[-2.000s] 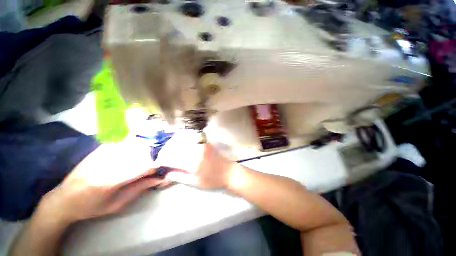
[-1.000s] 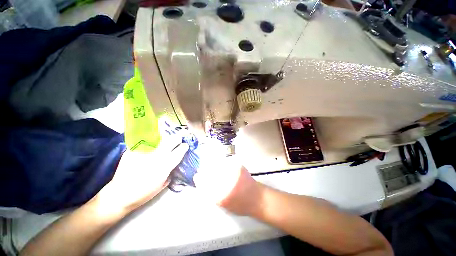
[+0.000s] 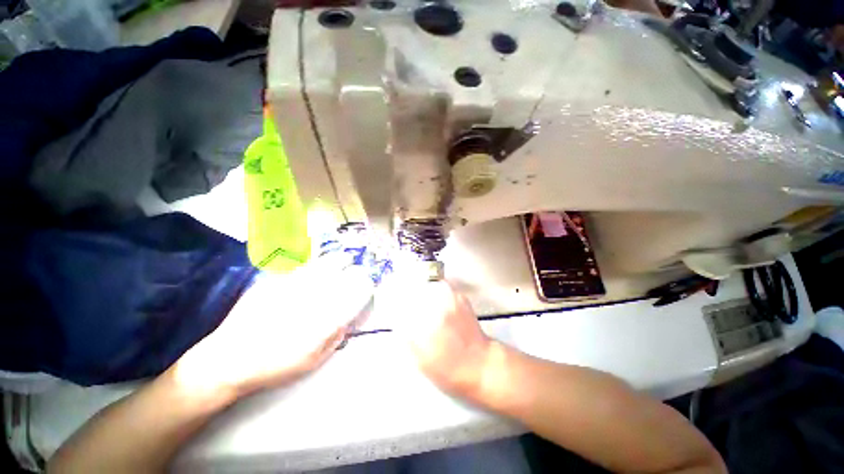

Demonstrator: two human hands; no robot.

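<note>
The navy garment [image 3: 120, 296] lies heaped on the table left of the needle. Its narrow end looks bright blue [image 3: 356, 255] under the lamp, by the needle area of the off-white sewing machine [image 3: 361, 111]. My left hand [image 3: 287, 319] lies on the blue end, fingers towards the needle, with a thin dark edge showing under the fingertips. My right hand [image 3: 449, 338] is just in front of the presser foot [image 3: 433, 268]. Glare washes out both hands' fingers and the cloth between them, so the right hand's hold is hidden.
A neon tag [image 3: 276, 204] hangs left of the needle. A lit smartphone [image 3: 563, 257] leans under the machine arm. Dark snips [image 3: 683, 291] and black scissor handles [image 3: 771, 292] lie at the right. Grey cloth [image 3: 111, 139] is behind the navy garment. A dark pile [image 3: 787, 407] is lower right.
The camera view has shifted slightly. The blue end bunched between my hands now lies lower and flatter, with my left hand further over it. My right hand stays near the presser foot.
</note>
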